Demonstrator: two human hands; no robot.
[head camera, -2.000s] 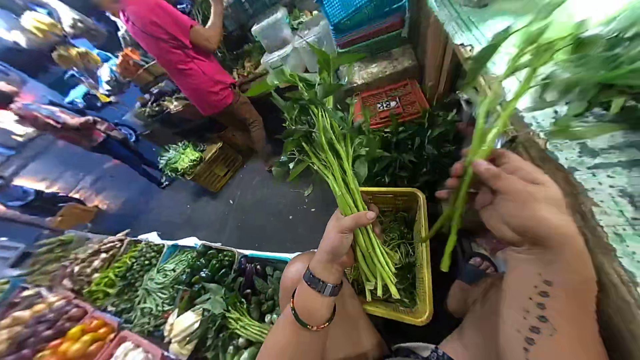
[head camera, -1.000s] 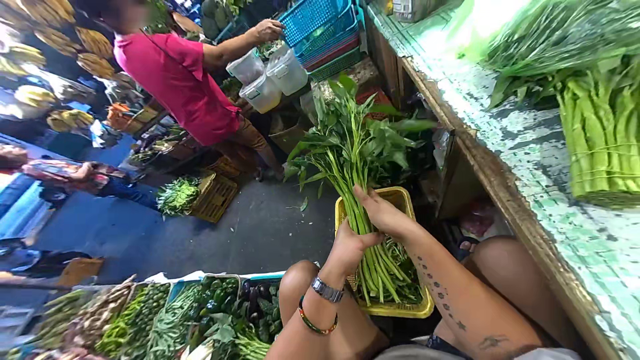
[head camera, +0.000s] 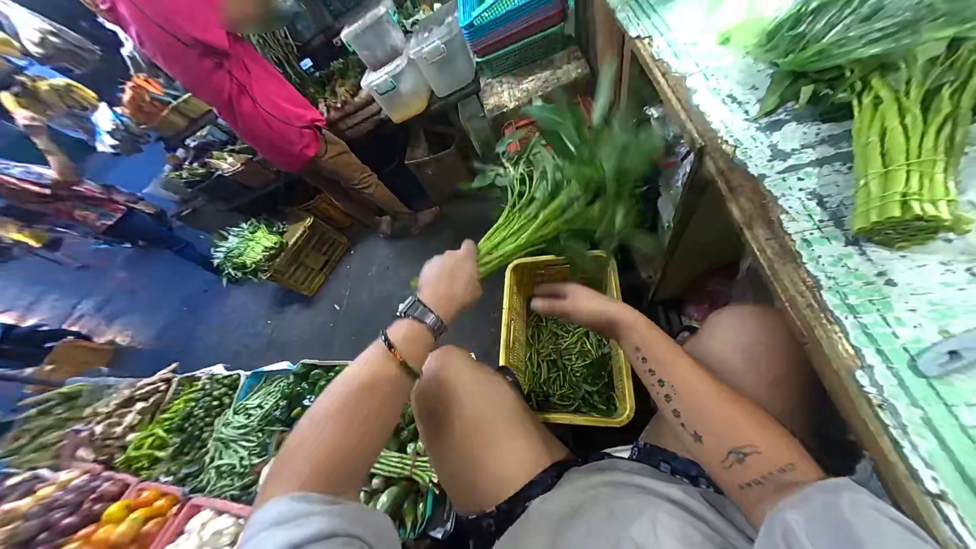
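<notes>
In the head view my left hand is closed around the stems of a bunch of leafy greens, whose leaves fan out to the upper right and are blurred. My right hand is over the yellow plastic basket, below the leaves, fingers stretched toward the left and no stem visible in them. Cut green stems and leaves lie inside the basket, between my knees. A tied bundle of green stalks rests on the worn green tabletop at the right.
The wooden table edge runs along my right side. Crates of vegetables stand at the lower left. A person in a pink shirt stands beyond, near lidded plastic boxes. A tipped yellow crate sits on the floor.
A second ago both hands were on the bunch above the basket. Now my left hand has carried it up and left, and my right hand has come off it.
</notes>
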